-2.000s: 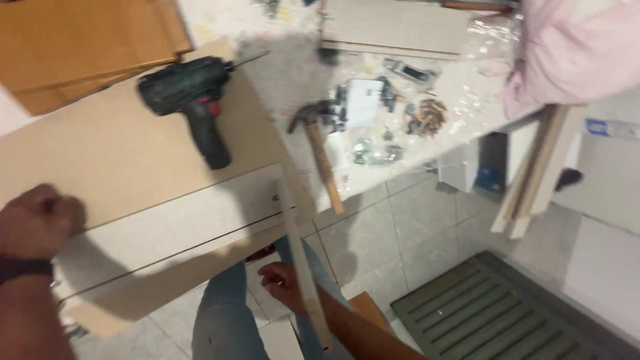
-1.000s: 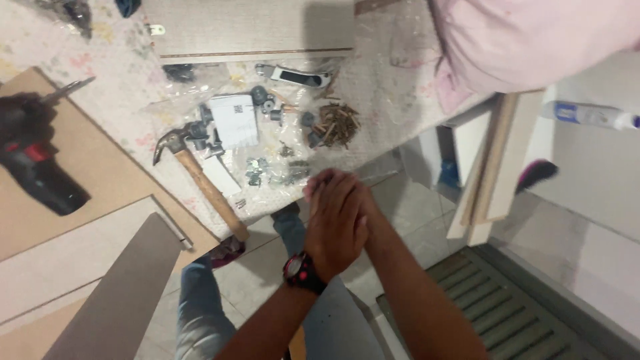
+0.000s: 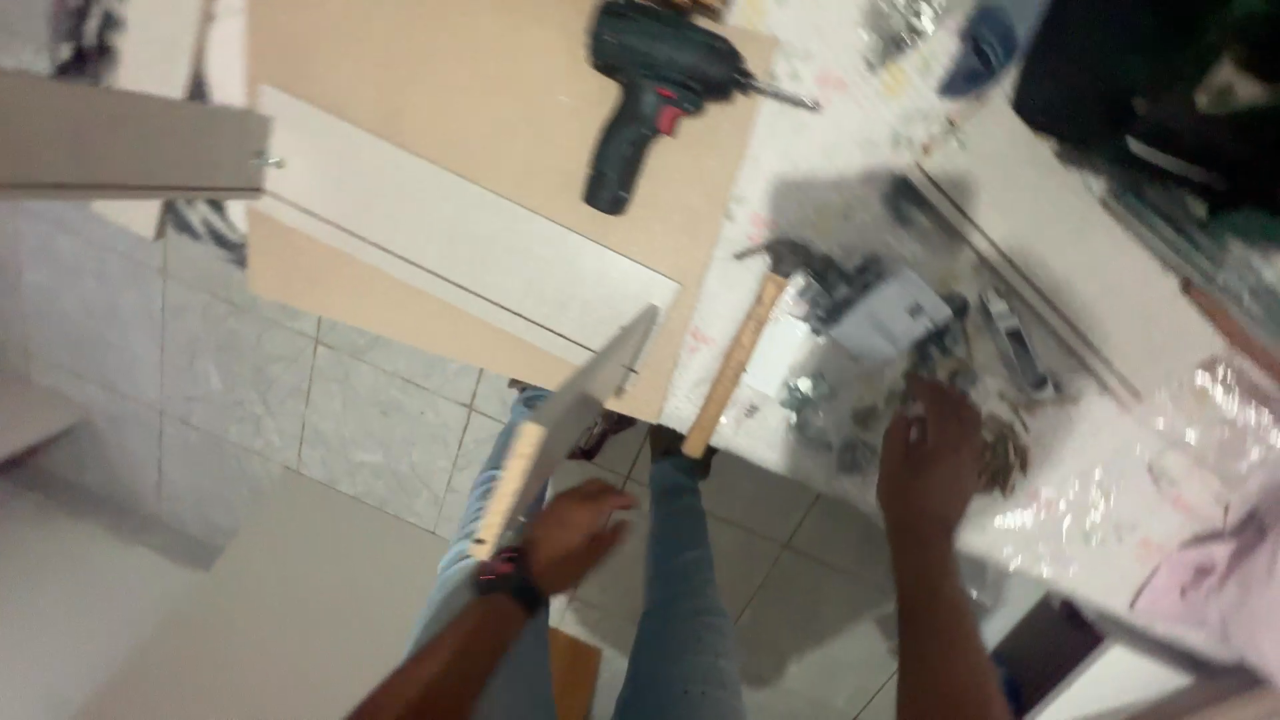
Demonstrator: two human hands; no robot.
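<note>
My left hand (image 3: 575,535), with a dark watch on its wrist, hangs over the floor beside an upright board (image 3: 570,430); its fingers are partly curled and I cannot tell whether it touches anything. My right hand (image 3: 930,450) reaches down among small hardware on the table, beside a pile of wooden dowels (image 3: 1002,455); what its fingertips touch is hidden. A claw hammer (image 3: 735,370) lies left of it, near a white paper (image 3: 890,315) and a utility knife (image 3: 1015,340). A black cordless drill (image 3: 650,95) lies on a brown panel (image 3: 450,90).
A long white board (image 3: 470,230) lies along the panel's edge, with another board (image 3: 130,135) standing at its far left end. Plastic wrapping (image 3: 1220,430) and pink cloth (image 3: 1215,590) are at the right. My legs stand on the tiled floor (image 3: 385,400) under the table edge.
My hands were together a second ago and are now apart, the right over the hardware, the left by the upright board. The view has swung left and turned.
</note>
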